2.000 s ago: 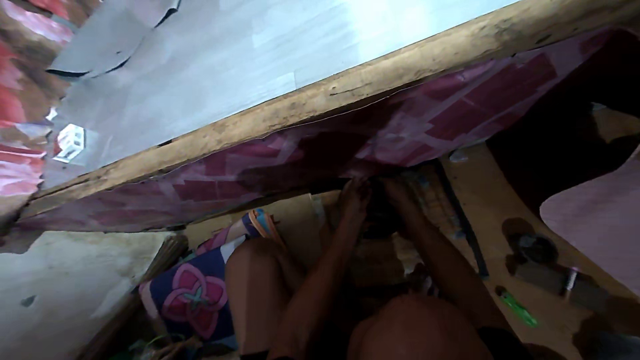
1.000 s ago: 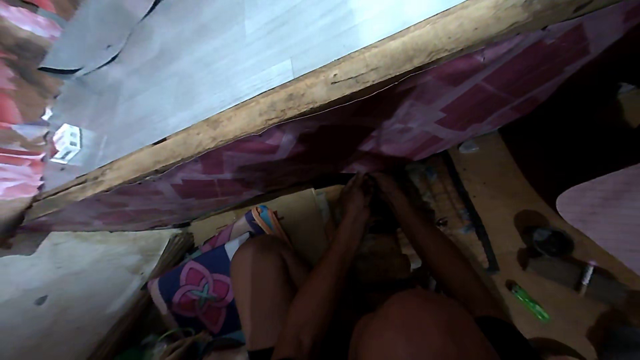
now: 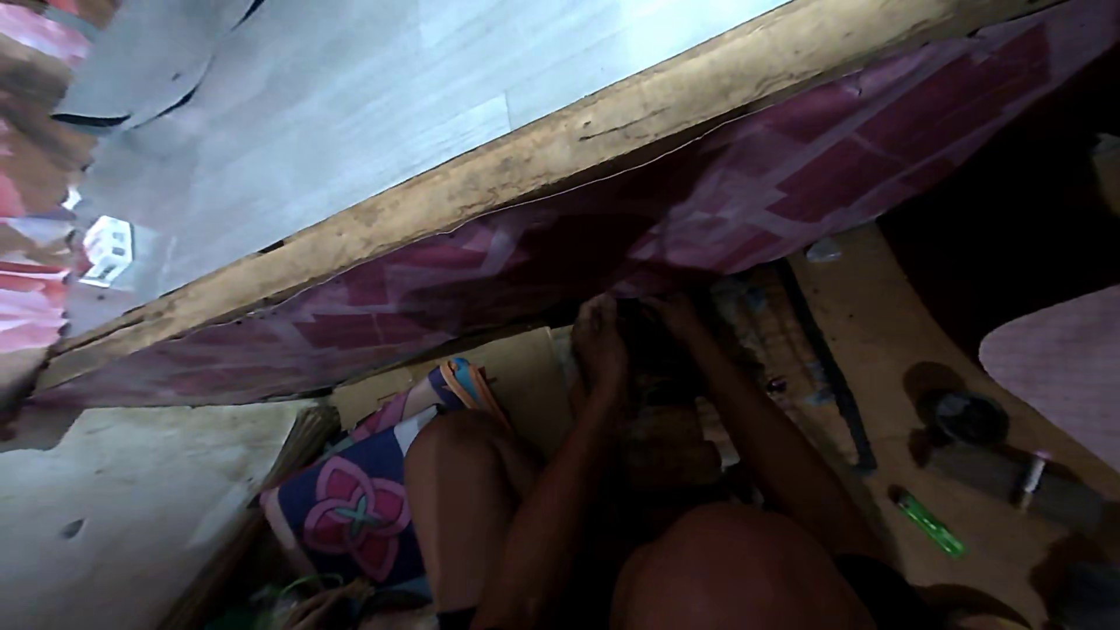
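My left hand [image 3: 602, 337] is low in front of me, close to the lower edge of a maroon patterned sheet [image 3: 840, 166] that hangs below a wooden beam [image 3: 560, 144]. A little to its right, my right hand [image 3: 674, 315] reaches to the same dark spot by the sheet's edge. Shadow hides the fingers of both hands and whatever lies between them. A brown cardboard piece [image 3: 525, 376] lies left of my left hand. My two bent knees are below and beside my forearms.
Above the beam is a grey wood-look surface [image 3: 350, 114] with a small white box [image 3: 109, 251]. A blue cloth with a pink flower [image 3: 359, 516] lies at lower left. On the floor at right are a green lighter [image 3: 932, 525], a dark round object [image 3: 971, 417] and a small white-and-pink tube [image 3: 1034, 479].
My hands stay low by the sheet's edge; they were closer together one second ago and are now slightly apart.
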